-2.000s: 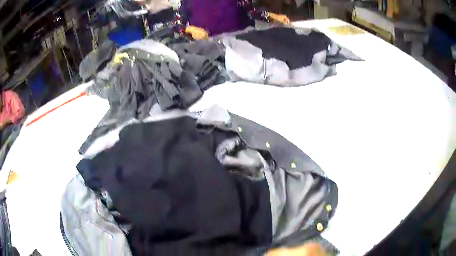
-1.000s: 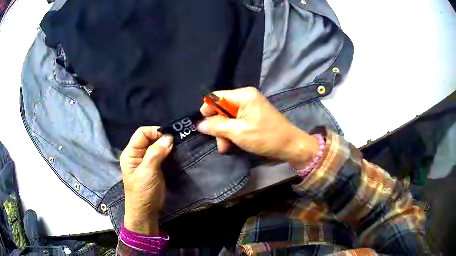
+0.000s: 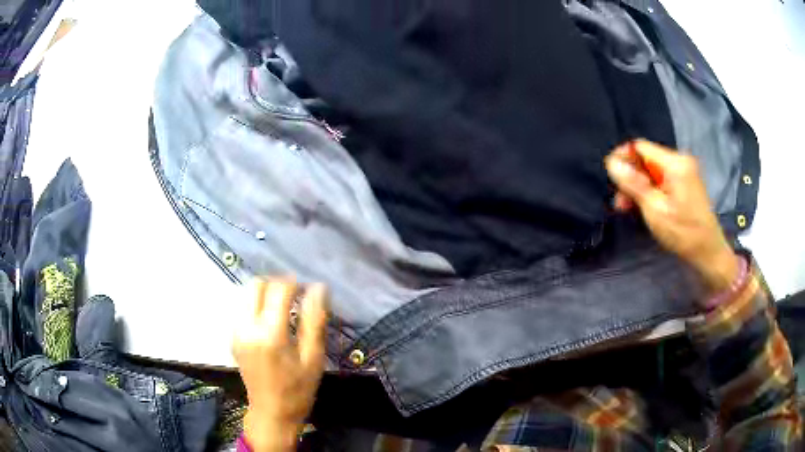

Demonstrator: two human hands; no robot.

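Note:
A grey denim jacket [image 3: 291,190] lies spread inside out, its smooth black panel [image 3: 477,132] in the middle. Its stitched collar-like band [image 3: 530,318] runs along the table's near edge, with a brass button at its left end. Pinkish thread ends show at a seam left of the black panel. My left hand [image 3: 282,353] is over the jacket's lower left edge, slightly blurred, fingers spread, holding nothing visible. My right hand [image 3: 666,199] is above the panel's right side, closed around orange-handled thread snips [image 3: 649,165]; their blades are not clear.
The white table [image 3: 124,168] lies under the jacket. At the left, dark denim garments [image 3: 97,371] with yellow-green fringe [image 3: 58,309] lie beside and over the table's edge. The wearer's plaid clothing [image 3: 565,419] shows at the bottom.
My hands have moved apart and let go of the black label at the near band. My left hand moved lower, my right hand moved right with the snips. The view has shifted left.

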